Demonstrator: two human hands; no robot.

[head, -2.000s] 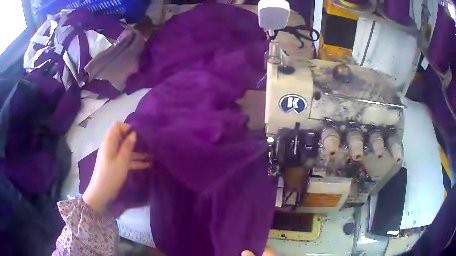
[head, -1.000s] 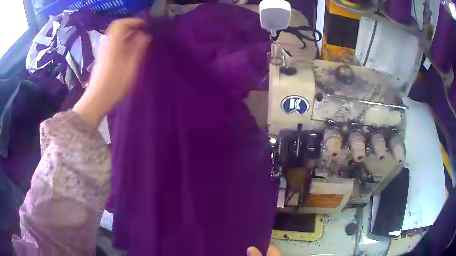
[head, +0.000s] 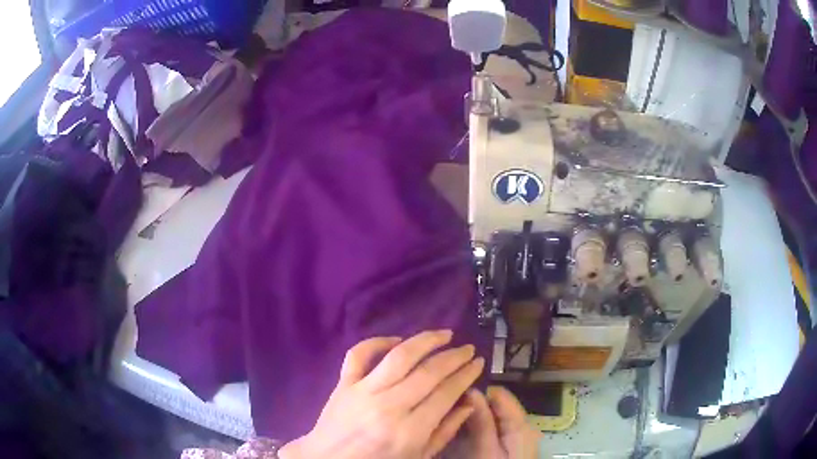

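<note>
A large purple fabric piece [head: 331, 224] lies on the white table left of the cream overlock machine [head: 609, 170], its right edge against the presser foot area [head: 485, 287]. My left hand [head: 403, 394] lies on the fabric near the table's front, fingers bent and pointing right. My right hand [head: 497, 426] is beside it at the bottom edge, partly covered by my left hand, with its fingers at the fabric's right edge. The fingertips' hold on the cloth is partly hidden.
Mixed purple, grey and white offcuts [head: 134, 99] lie upper left, by a blue crate [head: 170, 20]. Dark cloth [head: 63, 269] hangs at left. A white lamp head [head: 477, 24] stands above the machine. A black phone [head: 701, 359] lies on white paper [head: 761, 314] at right.
My left hand has let go of the fabric's upper left part and moved down right beside my right hand. The raised fabric has dropped flat. My right hand shows more and sits slightly higher.
</note>
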